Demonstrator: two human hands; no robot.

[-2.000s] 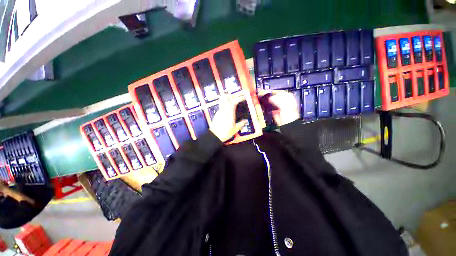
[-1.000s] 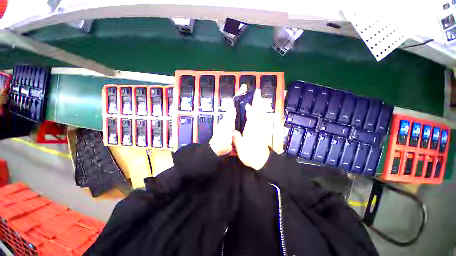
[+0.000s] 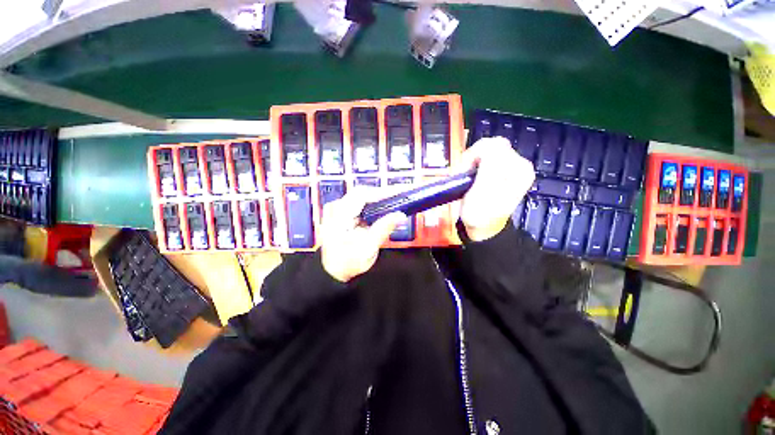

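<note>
My left hand (image 3: 353, 238) and my right hand (image 3: 499, 187) hold one dark phone (image 3: 418, 199) between them, tilted with its right end higher, above the front row of the orange phone tray (image 3: 275, 161). The back row of that tray shows phone bodies (image 3: 364, 140) with white patches. In the front row, a covered phone (image 3: 298, 217) with a smooth dark-blue back lies at the left end; my hands partly hide the other front slots. A blister tray (image 3: 639, 170) with dark-blue back covers (image 3: 592, 153) lies at the right, partly behind my right hand.
A waiting phone tray (image 3: 153, 200) adjoins at left. A tray with blue-faced phones (image 3: 650, 208) lies far right. Grey-white blocks (image 3: 433, 36) stand along the far side. Black blister trays (image 3: 157, 285) are in a box below left, with stacked orange trays (image 3: 76, 386) lower left.
The phone has moved from between my upright hands to a slanted hold, gripped at both ends. My right hand has moved right. The camera view has also shifted.
</note>
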